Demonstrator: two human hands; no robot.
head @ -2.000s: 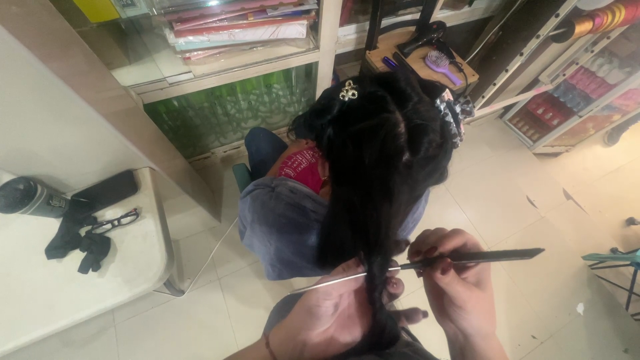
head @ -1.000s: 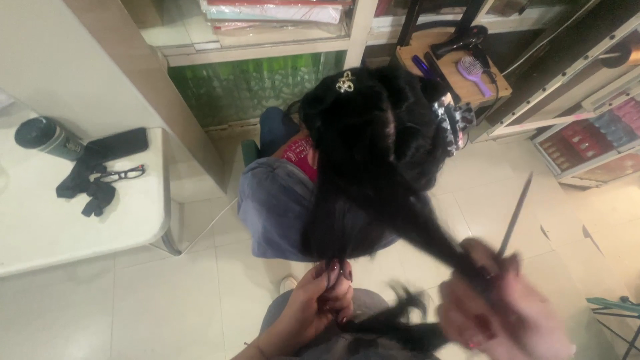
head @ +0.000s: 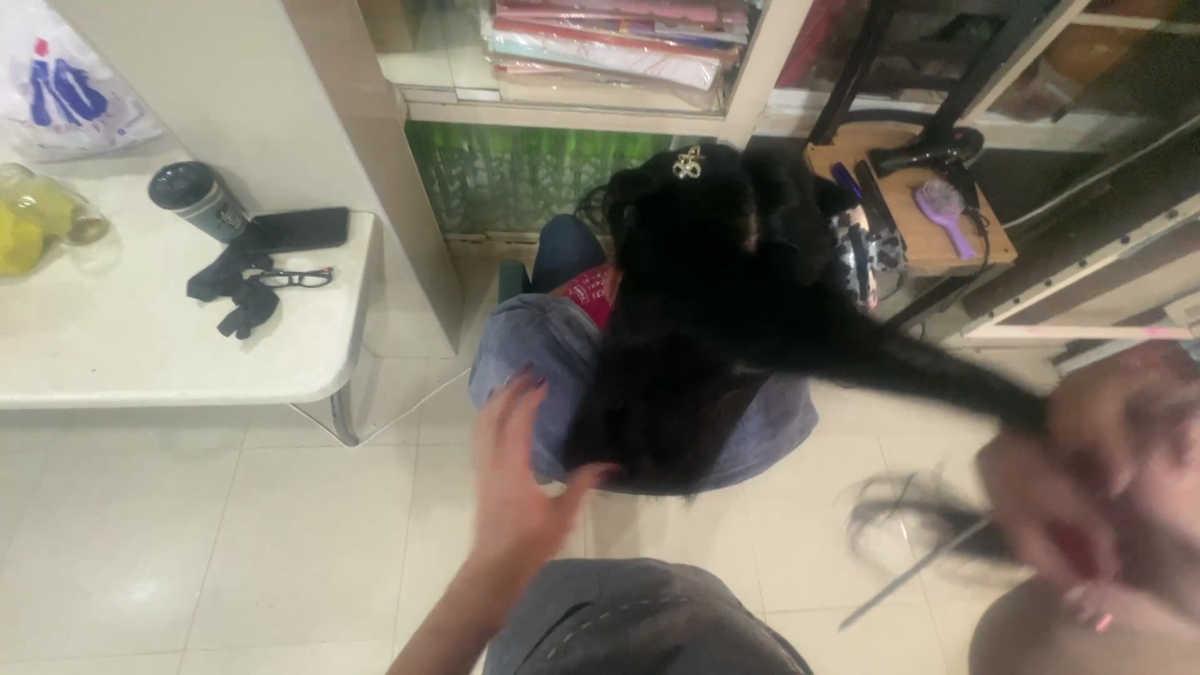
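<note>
A person with long dark hair [head: 694,309] sits in front of me, a grey-blue cloth [head: 534,347] around the body. A gold-coloured hair clip [head: 687,163] rests near the top of the head. My left hand [head: 525,459] has its fingers spread at the left edge of the hanging hair and holds nothing. At the right, blurred, my right hand [head: 1087,506] grips a long section of hair drawn out sideways. The thin pointed handle of a comb [head: 914,572] sticks out below that hand; the comb's other end is hidden.
A white table [head: 141,366] at left holds a tumbler [head: 199,202], a phone [head: 300,230], glasses [head: 295,278] and black fabric [head: 246,305]. A wooden chair [head: 994,246] behind the person bears a hair dryer [head: 928,150] and purple hairbrush [head: 947,216]. Glass-fronted cabinets [head: 581,114] stand beyond.
My left hand has let go of the hair strands and moved up and left, its fingers spreading. My right hand has moved to the right, pulling the hair section out sideways.
</note>
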